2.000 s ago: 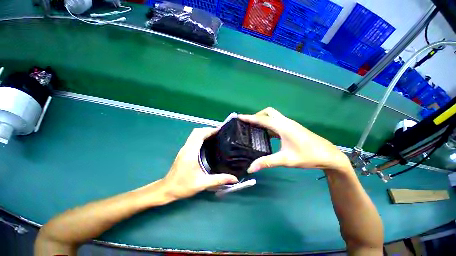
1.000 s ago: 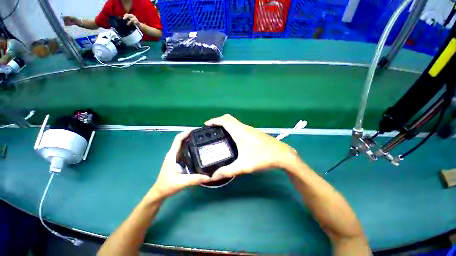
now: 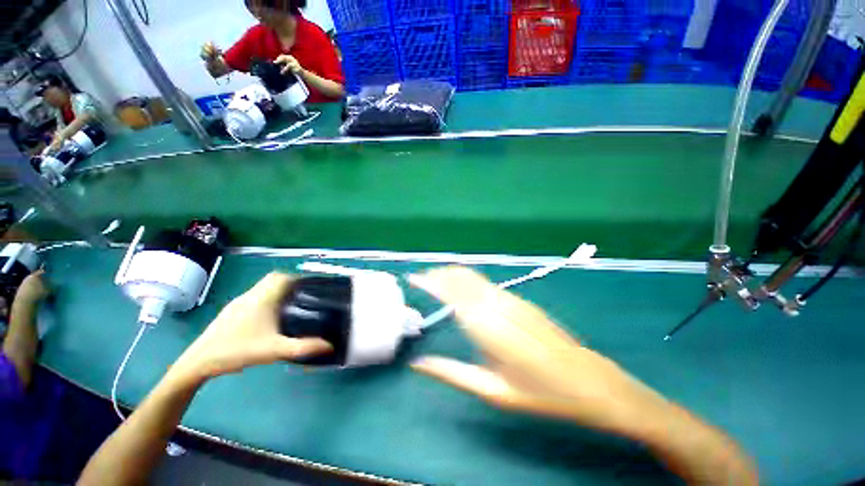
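A security camera unit lies on its side above the green bench top, its black housing to the left and its white shell to the right. My left hand grips the black housing from the left. My right hand is at the right of the white shell, fingers apart around the cable end and slightly blurred; it holds nothing that I can see. The white pigtail cable runs from the shell to a white connector at the back right. An antenna bar shows behind the unit.
Another camera unit stands at left, its cable over the bench edge. The screwdriver and clear feed hose hang at right. A dark wrapped bundle lies beyond the conveyor. Other workers are across the line and at the left edge.
The unit has turned from label side up to lying sideways, showing its white shell. My right hand has come off the black housing and opened; my left hand still holds it.
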